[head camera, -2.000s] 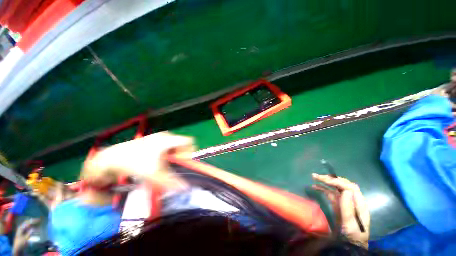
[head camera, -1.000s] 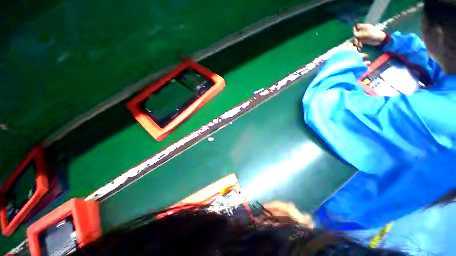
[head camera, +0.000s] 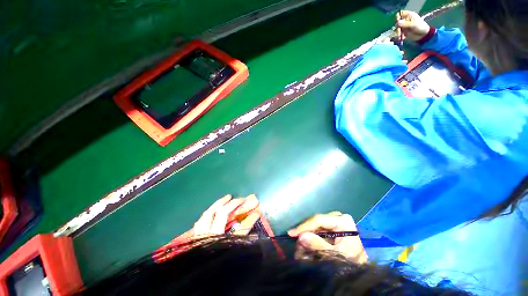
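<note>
A tablet in a red-orange frame (head camera: 169, 247) lies at the bottom centre, mostly hidden by dark hair. My left hand (head camera: 227, 216) is bent over its upper corner, with a small amber part (head camera: 241, 217) showing at the fingers. Whether the fingers grip it I cannot tell. My right hand (head camera: 330, 234) is just right of the frame's edge and holds slim black tweezers (head camera: 340, 235) like a pen. The tips point left toward the tablet corner and are hard to make out.
Another tablet in a red-orange frame (head camera: 184, 91) lies on the green belt beyond the chipped rail (head camera: 214, 136). Red-framed units (head camera: 58, 263) stand at the left. At the right, a person in a blue smock (head camera: 405, 127) works on a framed tablet (head camera: 431, 76).
The view has shifted, so the belt tablet sits further left. My left hand has come into view at the tablet corner. My right hand shows more clearly, with the tweezers now visible.
</note>
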